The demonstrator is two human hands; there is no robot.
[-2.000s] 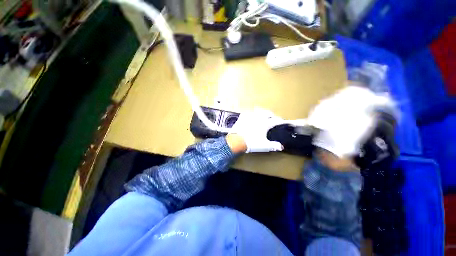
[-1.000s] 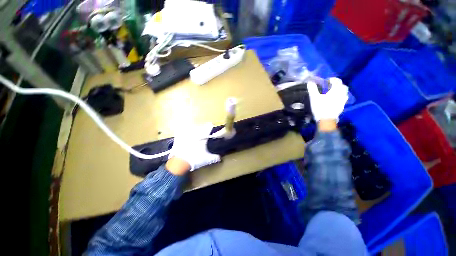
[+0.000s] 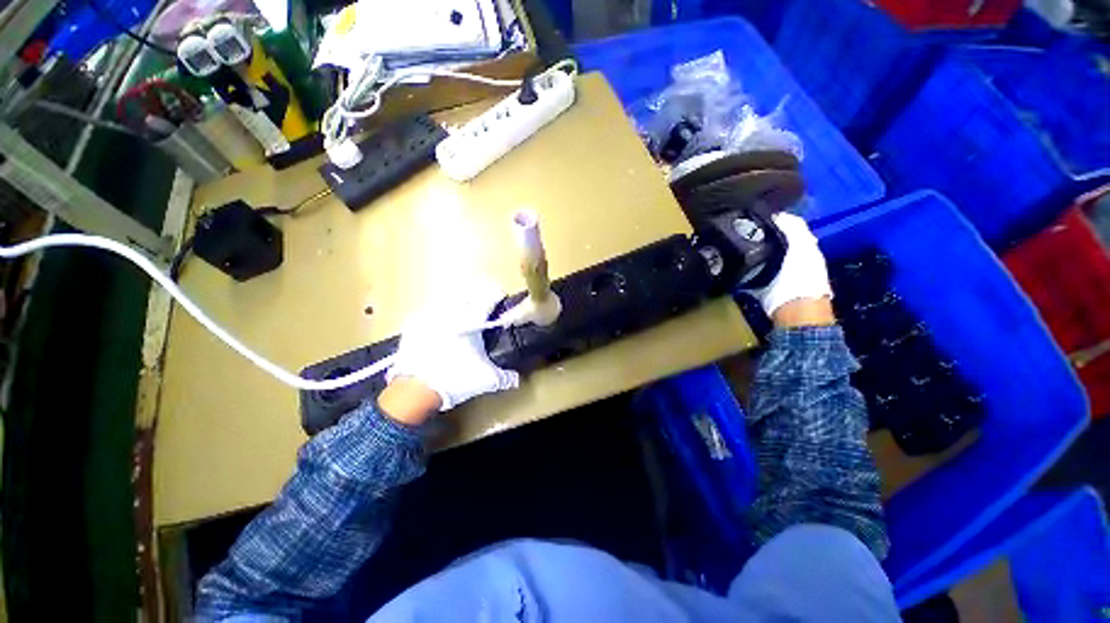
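A long black power strip (image 3: 627,292) lies slantwise along the front of the tan table (image 3: 244,450). A yellowish-white test plug (image 3: 533,274) stands upright on the strip, and its white cable (image 3: 201,314) loops to the left. My left hand (image 3: 450,363), in a white glove, is closed over the left part of the strip, beside the plug. My right hand (image 3: 794,270), also gloved, holds a short black socket unit (image 3: 743,243) at the strip's right end. The fingers under that unit are partly hidden.
A white extension strip (image 3: 509,125), a black flat box (image 3: 387,161) and a black block (image 3: 239,240) are at the rear. Blue crates (image 3: 1022,402) stand at the right, one with black units (image 3: 919,371), another with plastic bags (image 3: 718,104) and a brown-black round item (image 3: 743,180).
The view has swung right since the first frame. My right hand has come from above the crate to the strip's right end and taken hold of the socket unit. My left hand stays on the strip.
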